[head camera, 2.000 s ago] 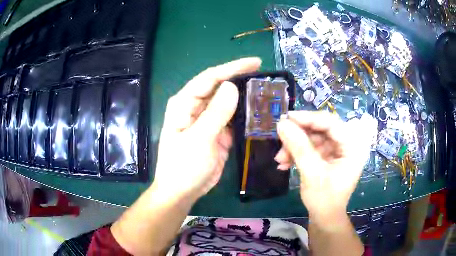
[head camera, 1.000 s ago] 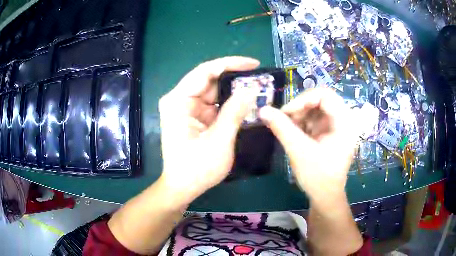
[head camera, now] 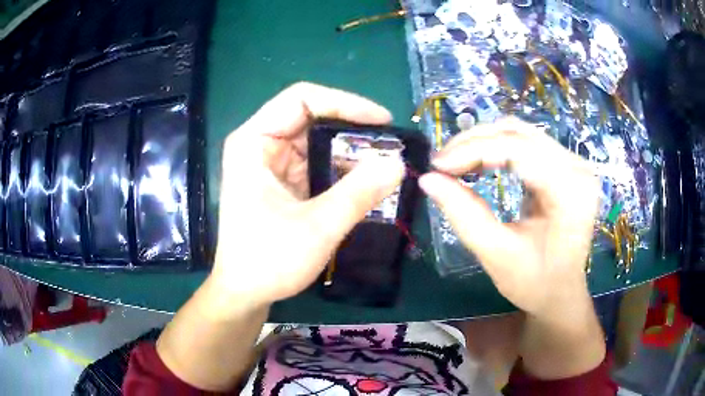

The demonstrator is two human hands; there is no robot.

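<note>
A black housing [head camera: 371, 267] is held upright in front of me, with a silvery-white circuit board [head camera: 386, 207] in its upper part. My left hand [head camera: 286, 201] grips the housing from the left, its thumb lying across the board. An orange flex cable [head camera: 331, 267] shows below that thumb, at the housing's left side. Thin red lead wires [head camera: 405, 230] run along the housing's right edge. My right hand [head camera: 518, 209] is at that edge with thumb and forefinger nearly together near a red wire; whether they pinch it cannot be made out.
A black blister tray [head camera: 93, 182] lies at left on the green bench. A pile of board assemblies [head camera: 495, 46] with orange strips lies on clear plastic [head camera: 456, 259] at right. A green part [head camera: 614, 213] shows in the pile. Red objects stand on the floor below.
The housing and my left hand have moved a little left. My left thumb has come onto the board. My right fingers have moved from the board to the housing's right edge, where red wires now show.
</note>
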